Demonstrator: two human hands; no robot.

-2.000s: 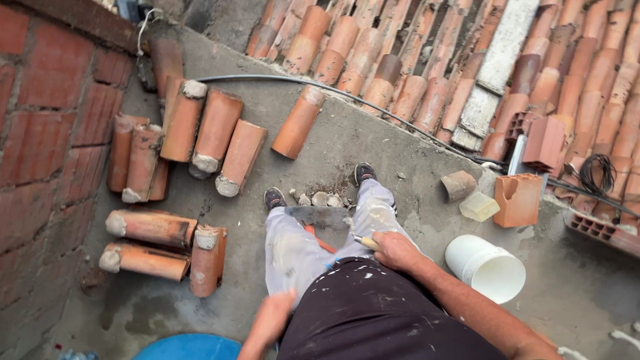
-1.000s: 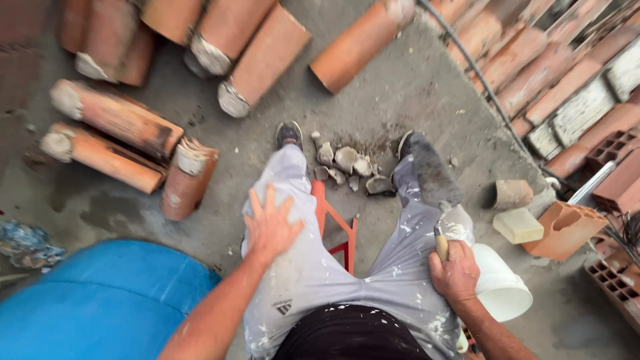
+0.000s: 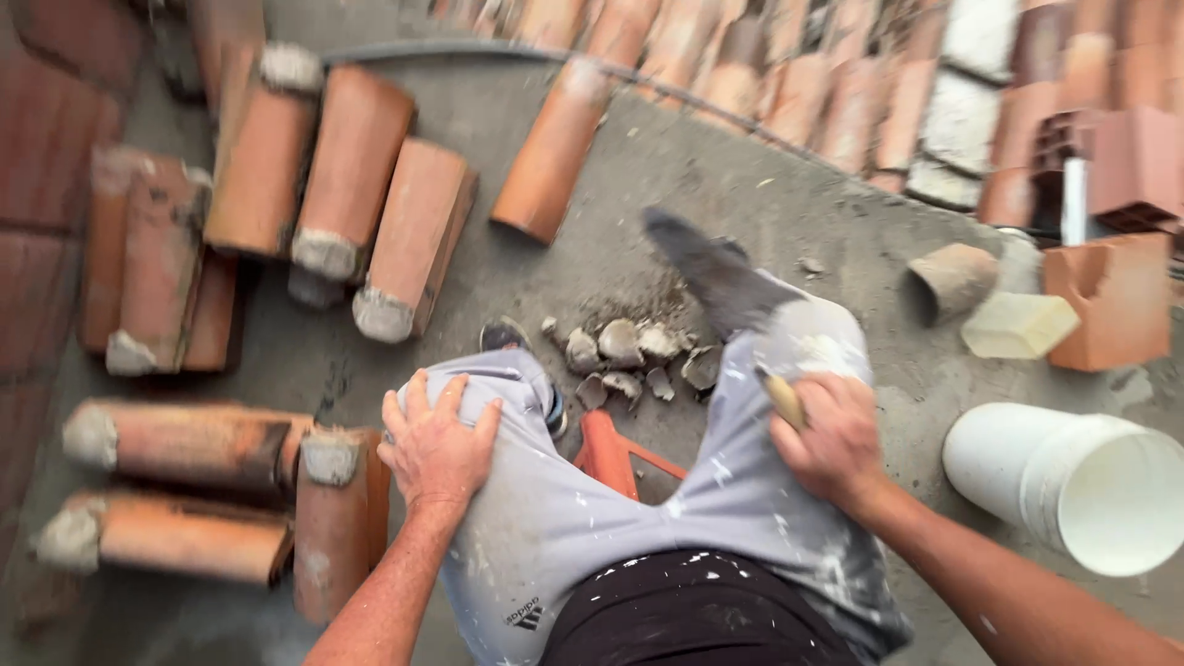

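My left hand (image 3: pixel 438 442) rests with spread fingers on the left leg of my paint-spattered grey trousers (image 3: pixel 592 546). In my right hand (image 3: pixel 823 430) is the wooden handle of a trowel (image 3: pixel 712 268), whose grey blade is blurred and points up and left over my right knee. Between my feet lies a small heap of broken mortar lumps (image 3: pixel 622 344). Just below the heap, an orange object with angled bars (image 3: pixel 609 453) shows between my legs; its lower part is hidden.
Curved clay roof tiles (image 3: pixel 356 166) with mortared ends lie at the left, another tile (image 3: pixel 550 153) ahead. A cable (image 3: pixel 740 120) edges the tiled roof. At the right are a white bucket (image 3: pixel 1017 462) on its side, a pale yellow block (image 3: pixel 1017 326) and a hollow brick (image 3: pixel 1110 301).
Two seconds ago my left hand hung beside my body; one second ago it lay on my left thigh, as now. The trowel stays in my right hand. The view has turned.
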